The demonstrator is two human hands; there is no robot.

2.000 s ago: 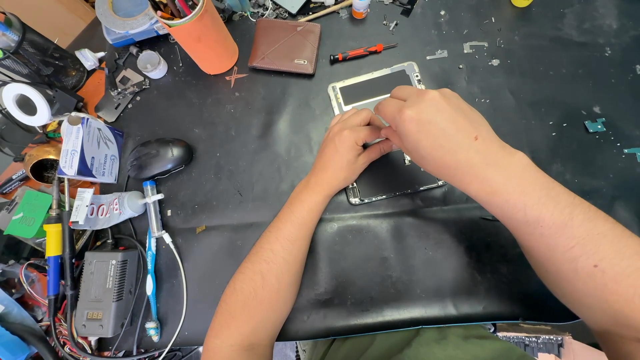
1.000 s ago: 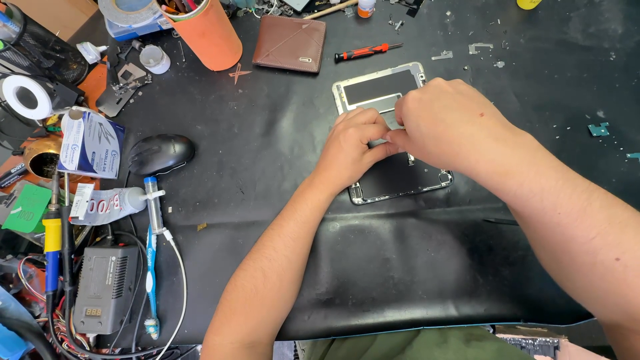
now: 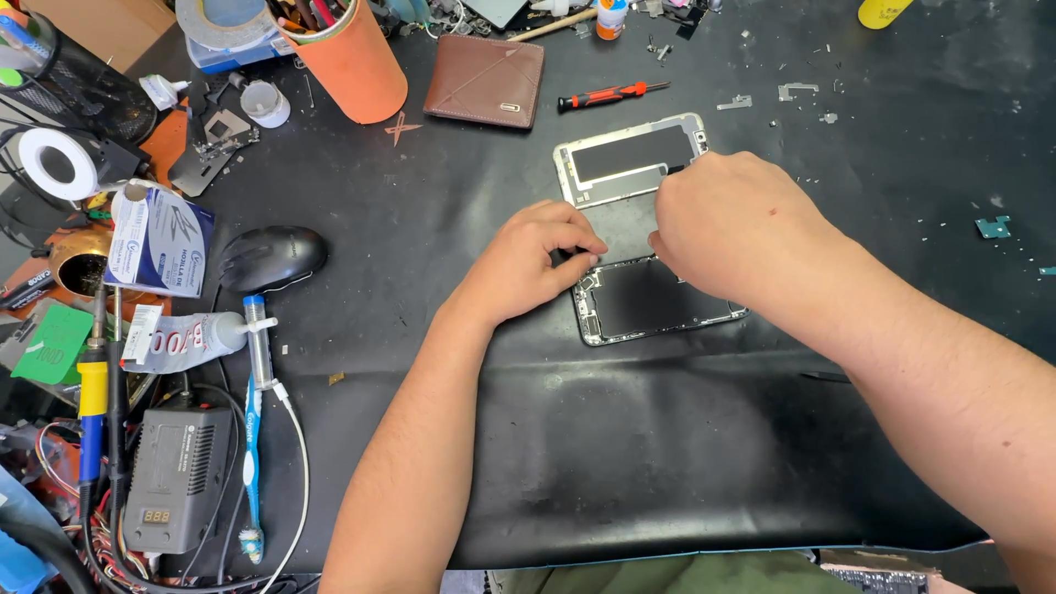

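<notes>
A light-rimmed phone part, perhaps a back housing or frame, lies on the black mat. Nearer me lies a dark phone panel or frame with small metal parts around its edge. My left hand rests at the dark part's upper left corner, thumb and forefinger close together; whether anything is between them is unclear. My right hand is curled over the right side of both parts. Its fingertips are mostly hidden, with something small and dark at them near the light-rimmed part; what they hold cannot be told.
Beyond the phone parts lie a red and black screwdriver and a brown wallet. Small metal brackets are scattered at the back right. On the left are a black mouse, a toothbrush, a soldering iron and a grey power unit.
My hands, close together over the phone parts before, are now apart. The right has moved right; more of both phone parts shows between them.
</notes>
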